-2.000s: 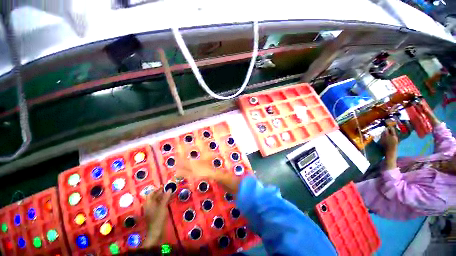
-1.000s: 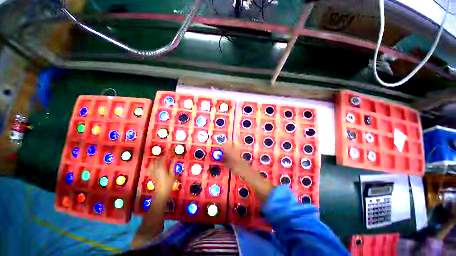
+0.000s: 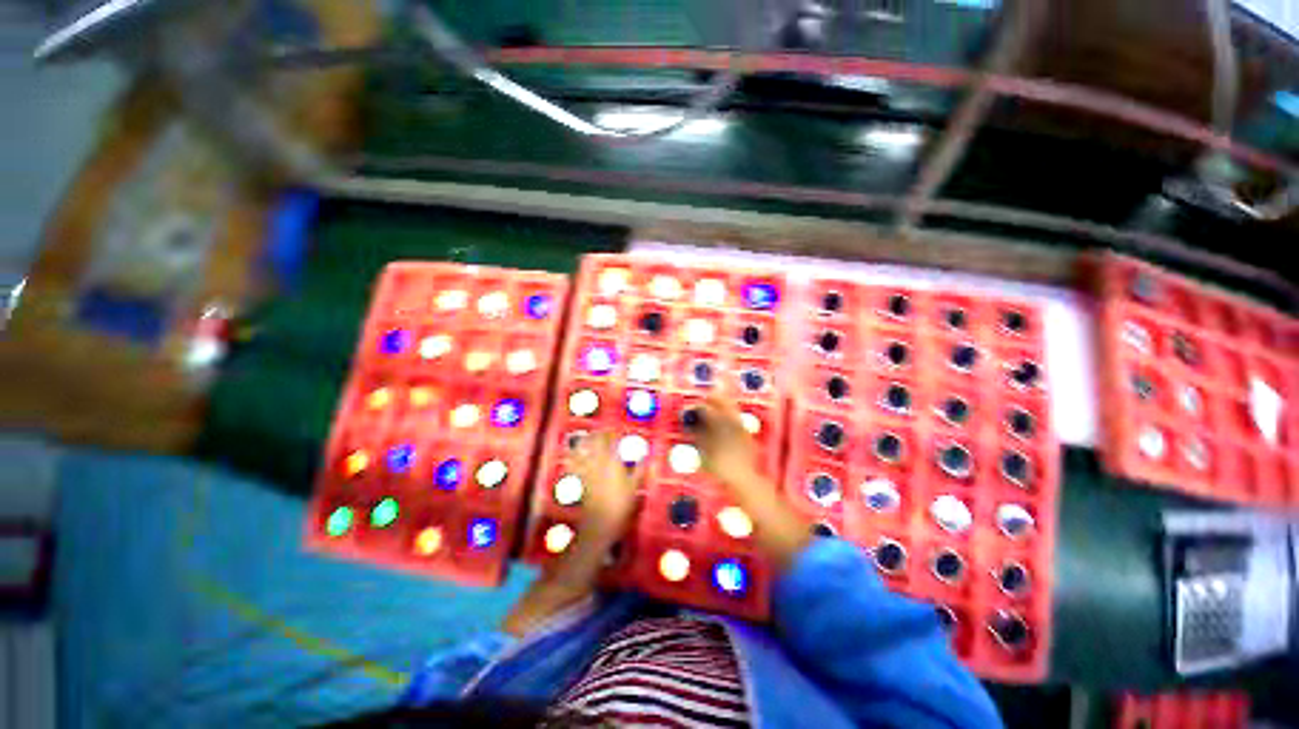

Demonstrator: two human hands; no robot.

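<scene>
The middle red tray [image 3: 661, 489] holds round units, many glowing white, yellow or blue and several dark. My left hand [image 3: 598, 516] is over its lower left pockets. My right hand [image 3: 748, 467] is over its right half, fingertips at a dark unit [image 3: 694, 417]. Both hands are blurred; whether either grips a unit cannot be told. The left red tray [image 3: 428, 373] holds units lit white, yellow, blue, green and orange. The right red tray [image 3: 923, 442] holds dark units, a few with bright glare.
A partly filled tray [image 3: 1228, 373] with a white slip lies at far right, past white paper [image 3: 1068, 373]. A calculator [image 3: 1208, 610] lies below it, near another red tray [image 3: 1182, 712]. A shelf rail and a hanging cable [image 3: 570, 121] cross above. Blue floor [image 3: 185, 570] shows at lower left.
The view has swung left, so the trays appear farther right. My right hand has moved from the dark-unit tray onto the middle tray. My left hand remains over the middle tray. Several screens show different colours.
</scene>
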